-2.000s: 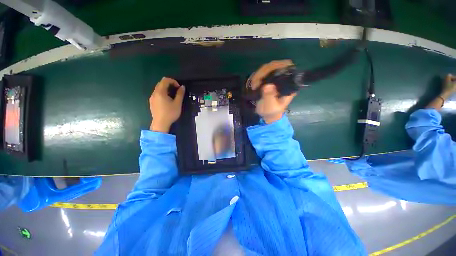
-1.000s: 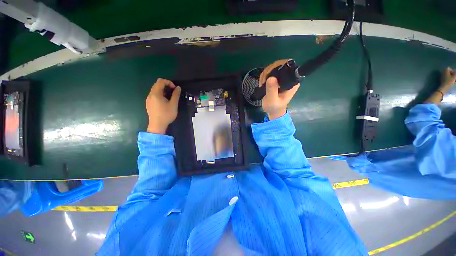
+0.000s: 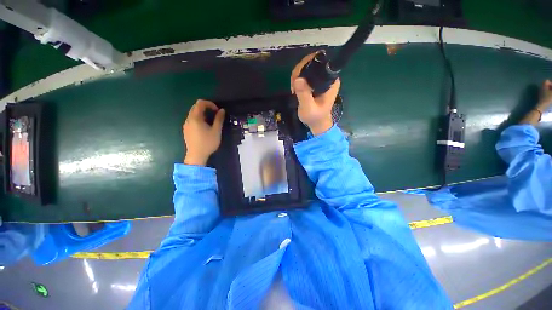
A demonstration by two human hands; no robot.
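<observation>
An opened tablet (image 3: 263, 160) with a silver-white inside lies in a black carrier tray (image 3: 230, 194) in front of me. Its circuit board (image 3: 257, 122) is at the far end. My left hand (image 3: 203, 132) holds the tray's far left corner, with thumb and finger pinched at the edge. My right hand (image 3: 315, 100) is closed around a black electric screwdriver (image 3: 319, 74), seen nearly end-on, just beyond the tray's far right corner. The driver's tip is hidden. A round mesh-topped screw dish (image 3: 338, 110) is mostly hidden behind my right hand.
Another tray with a reddish tablet (image 3: 22, 154) lies far left. A black inline box (image 3: 453, 140) with a white band lies right. A worn white rail (image 3: 399, 37) crosses the back; a white arm (image 3: 75, 39) stands far left. Another person's blue sleeve (image 3: 523, 151) is at right.
My right hand has moved the screwdriver left and away from me, from over the screw dish to the tray's far right corner. My left hand has stayed on the tray.
</observation>
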